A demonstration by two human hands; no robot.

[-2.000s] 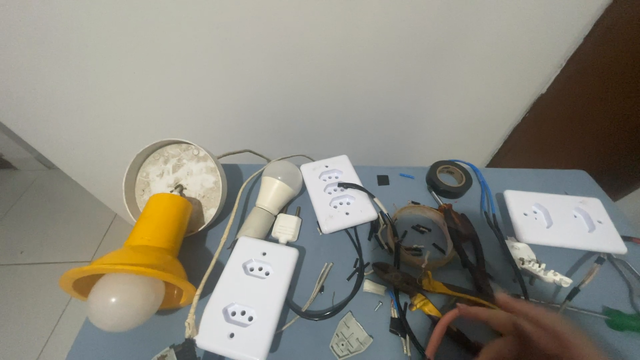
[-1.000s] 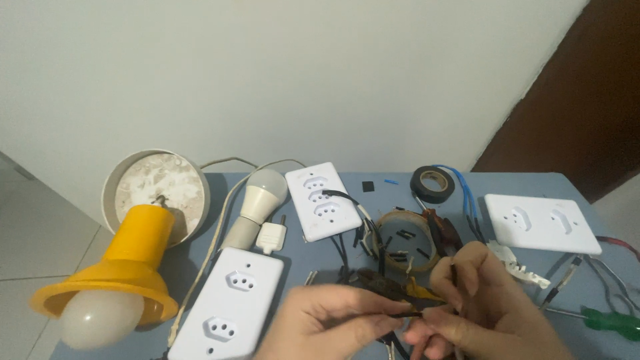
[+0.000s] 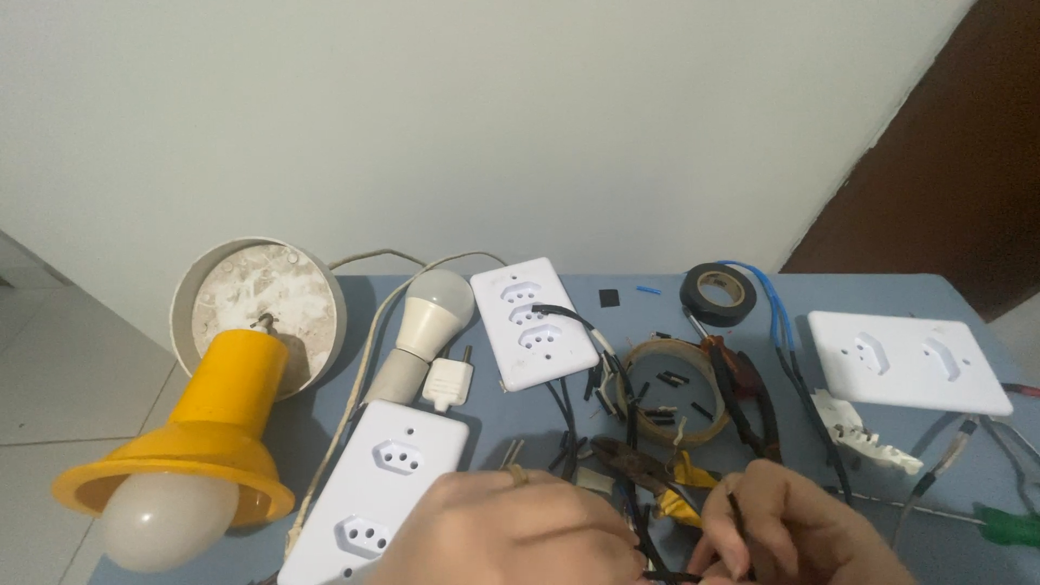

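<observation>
At the bottom centre, my left hand (image 3: pixel 520 532), with a ring on one finger, is closed on a black wire (image 3: pixel 673 576). Beside it on the right, my right hand (image 3: pixel 792 528) pinches the same dark wire, and a short black end sticks up between its fingers. The fingertips of both hands are partly cut off by the frame's lower edge. Just beyond the hands lie cutting pliers (image 3: pixel 630 461) with yellow handles. A roll of tan tape (image 3: pixel 725 398) with short black pieces inside it lies past the pliers.
A yellow lamp (image 3: pixel 231 382) with a bulb stands at left on a round white base (image 3: pixel 183 313). Three white socket plates (image 3: pixel 390 504), a bulb (image 3: pixel 431 317), a plug (image 3: pixel 448 382), black electrical tape (image 3: pixel 693 305), blue wires (image 3: pixel 772 296) and a green-handled screwdriver (image 3: pixel 1007 526) lie about the blue-grey table.
Two seconds ago only my right hand was in view, near the pliers. My left hand has since come in from below, and both hands are now together at the wire.
</observation>
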